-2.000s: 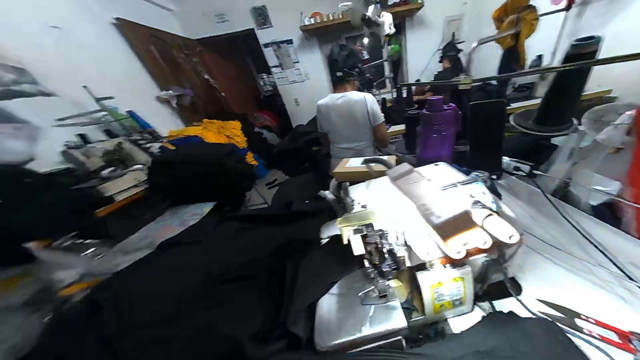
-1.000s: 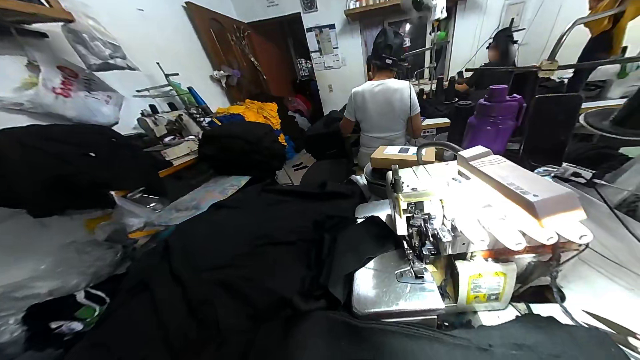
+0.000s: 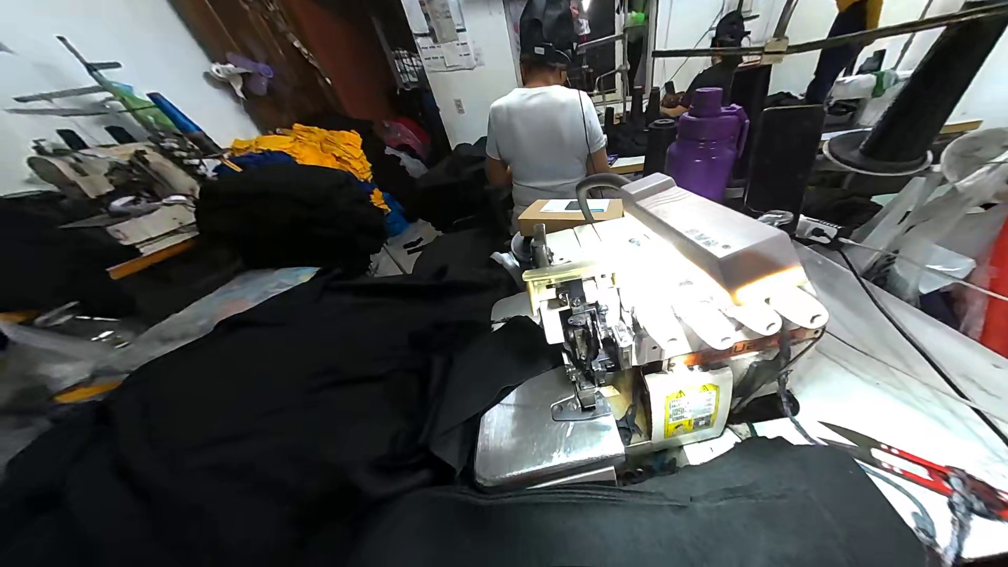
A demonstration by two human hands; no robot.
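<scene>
Neither of my hands shows in the head view. An overlock sewing machine (image 3: 598,315) stands at the centre right, with its lamp glare across the top and a bare metal work plate (image 3: 543,433) at its front left. Black fabric (image 3: 299,394) spreads over the left and middle, and one flap of it reaches the plate's back left part. More dark cloth (image 3: 669,512) lies along the front edge, below the machine. Red-handled scissors (image 3: 906,465) rest on the white table (image 3: 890,362) at the lower right.
A purple bottle (image 3: 705,150), a dark upright panel (image 3: 783,161) and a cardboard box (image 3: 563,216) stand behind the machine. A person in a white shirt (image 3: 547,142) faces away; another person is partly visible farther back. Black cables cross the table. Yellow cloth (image 3: 315,150) and another sewing machine (image 3: 118,181) are at the left.
The view has shifted noticeably. The scissors at the lower right, mostly out of frame one second ago, show again. The fabric and the machine have not plainly moved.
</scene>
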